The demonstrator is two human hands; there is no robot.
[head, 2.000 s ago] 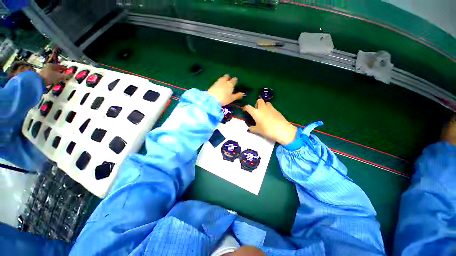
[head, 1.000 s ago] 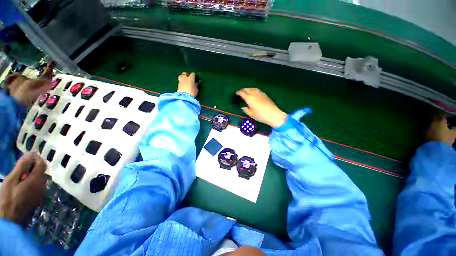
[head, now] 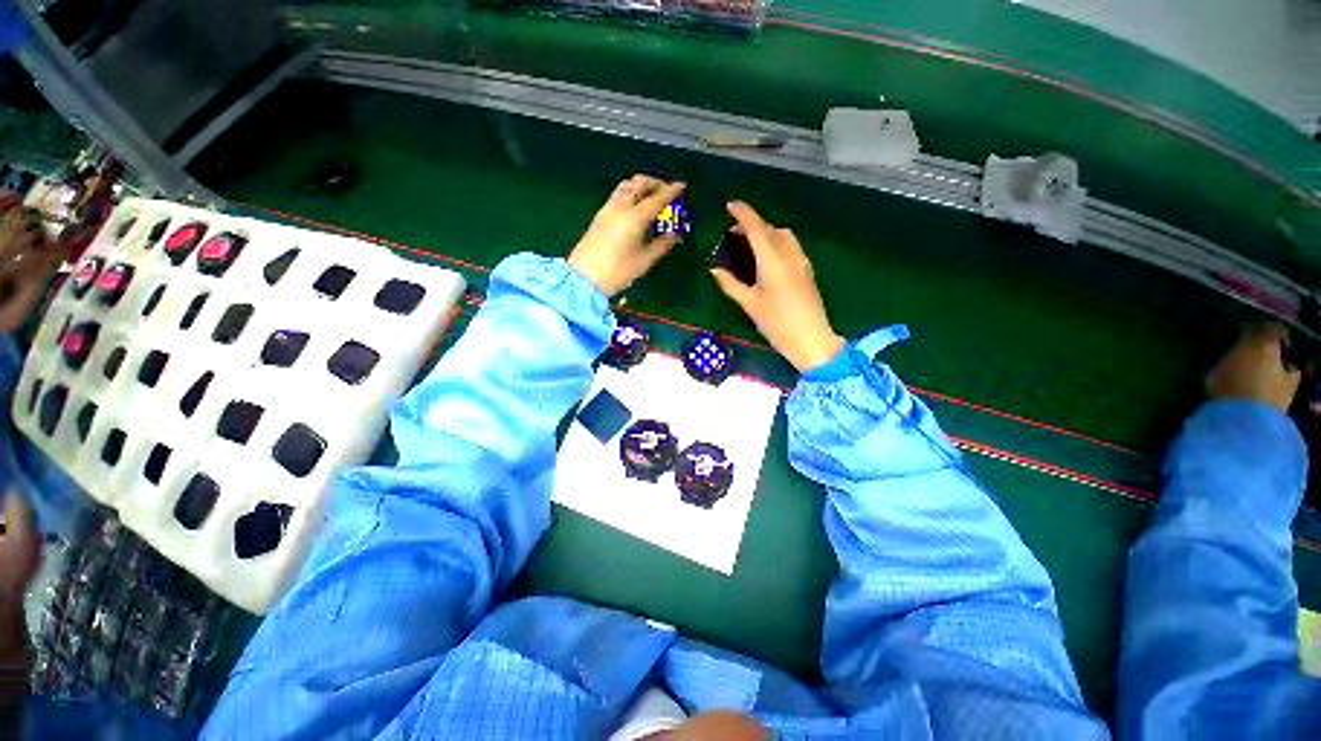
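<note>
My left hand (head: 627, 235) holds a smartwatch head (head: 671, 219) with a lit, coloured screen above the green conveyor. My right hand (head: 778, 287) holds a dark smartwatch head (head: 735, 255) between thumb and fingers, just to the right. Two watch heads with lit faces (head: 648, 449) (head: 704, 473) lie side by side on the white paper sheet (head: 667, 524). At the paper's top edge lie a watch head showing a dot grid (head: 707, 356) and another with a lit face (head: 626, 343). A small dark-blue square (head: 604, 416) lies at the paper's left.
A white foam tray (head: 370, 420) with dark and red-faced units is at left, clear blister trays (head: 123, 615) below it. A metal rail behind carries a white block (head: 871, 136) and clear plastic holder (head: 1033, 196). Another person's hand (head: 1255, 368) is at right; part of a person shows at left.
My left hand has moved right and now shows a lit watch head in it. My right hand has moved slightly up and holds a dark one. The neighbour's hands at left have drawn back from the tray.
</note>
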